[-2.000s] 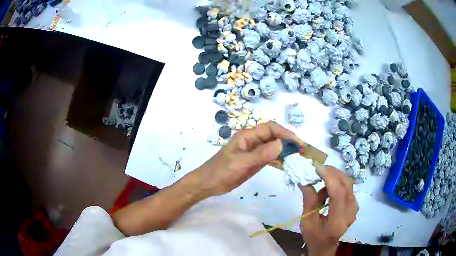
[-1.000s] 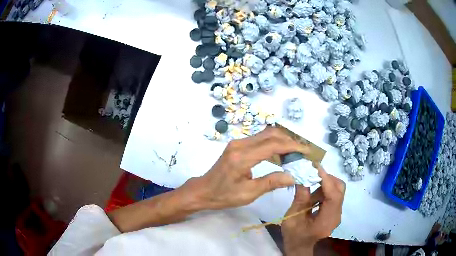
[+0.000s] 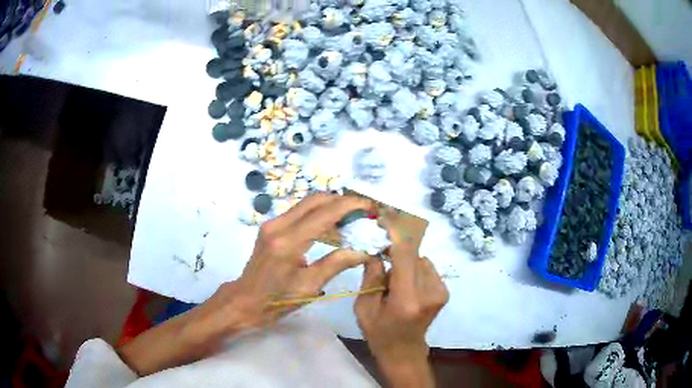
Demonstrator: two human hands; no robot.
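A pale ornament body (image 3: 366,237) with a dark round piece (image 3: 352,218) against its upper left side is held between both hands. My left hand (image 3: 296,246) has its fingers over the dark piece and its thumb under the body. My right hand (image 3: 402,292) grips the body from the right and also holds a thin straw-coloured stick (image 3: 326,297) that points left. A brown board (image 3: 410,227) lies behind the hands, partly hidden. A small bit of red shows at the fingertips.
A large heap of pale bodies (image 3: 394,91) lies behind, with dark round pieces (image 3: 256,180) on its left. One pale body (image 3: 369,164) stands alone. Joined pieces (image 3: 504,161) lie beside a blue tray (image 3: 540,254) at right. The table edge (image 3: 148,193) is at left.
The dark piece has come from beside the body to rest against it. My right fingers have moved up around the body. The view has shifted, so the table things appear further left.
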